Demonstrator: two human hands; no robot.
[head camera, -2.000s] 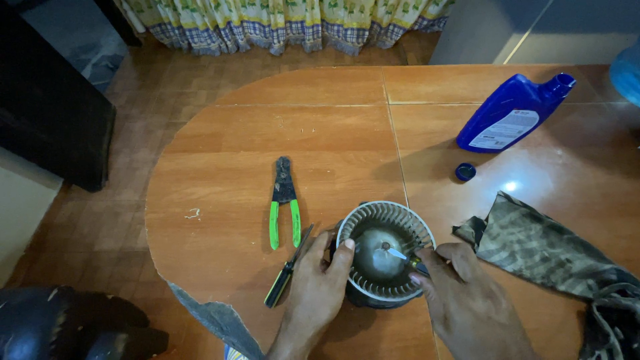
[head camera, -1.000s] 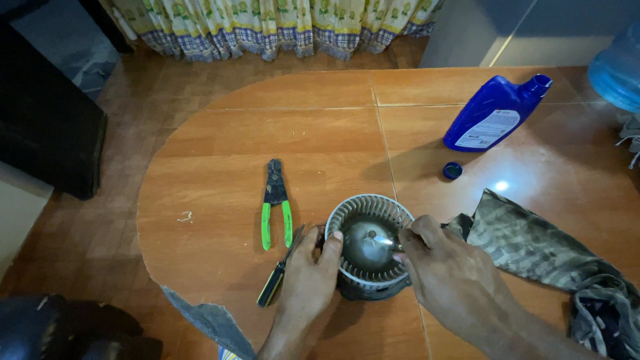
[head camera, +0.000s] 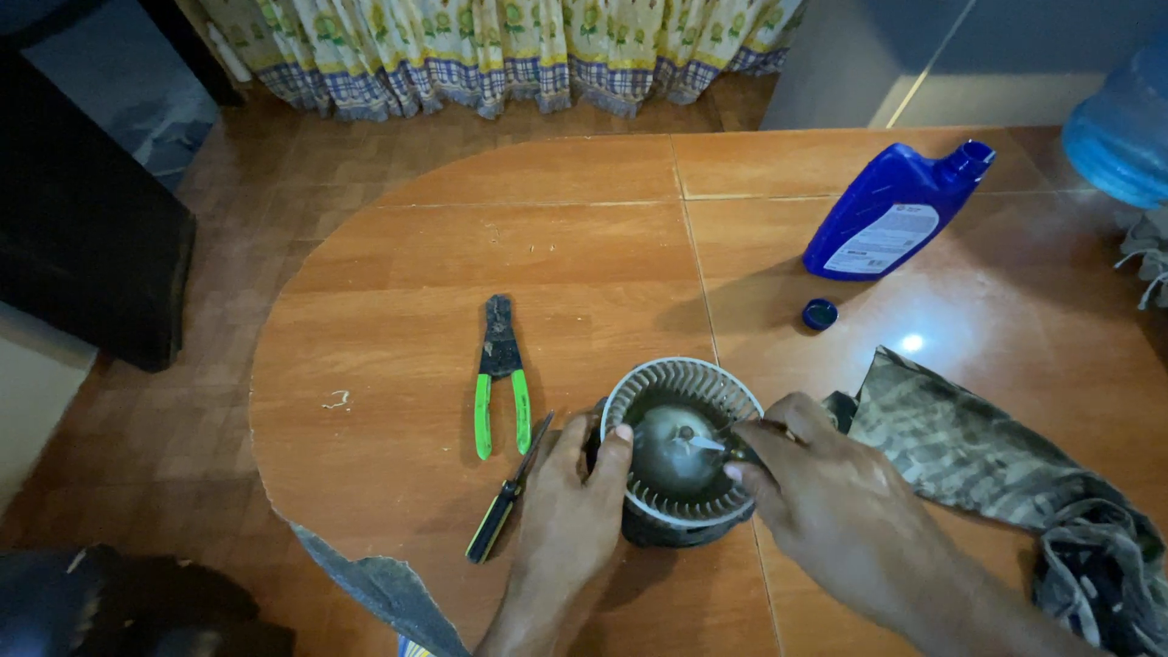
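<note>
A round blower fan wheel (head camera: 683, 442) with fine vanes and a hub at its centre stands on the wooden table, open side up, on a dark base. My left hand (head camera: 577, 493) grips its left rim, thumb over the edge. At the right rim my right hand (head camera: 803, 474) has its fingers closed around a small tool, mostly hidden, whose pale tip points at the hub. Left of the wheel lies a screwdriver (head camera: 497, 518) with a dark and yellow handle, close to my left hand. Wire strippers (head camera: 501, 374) with green handles lie further up and left.
An uncapped blue plastic bottle (head camera: 885, 219) stands at the back right, its cap (head camera: 819, 315) near it. A camouflage cloth (head camera: 967, 447) lies at the right. Beyond is a large blue water jug (head camera: 1122, 137). The tabletop's covering is torn at the lower left edge (head camera: 374, 584).
My right hand has shifted about the right rim, and the pale tip, visible two seconds ago and hidden one second ago, shows again. My left hand stays on the left rim.
</note>
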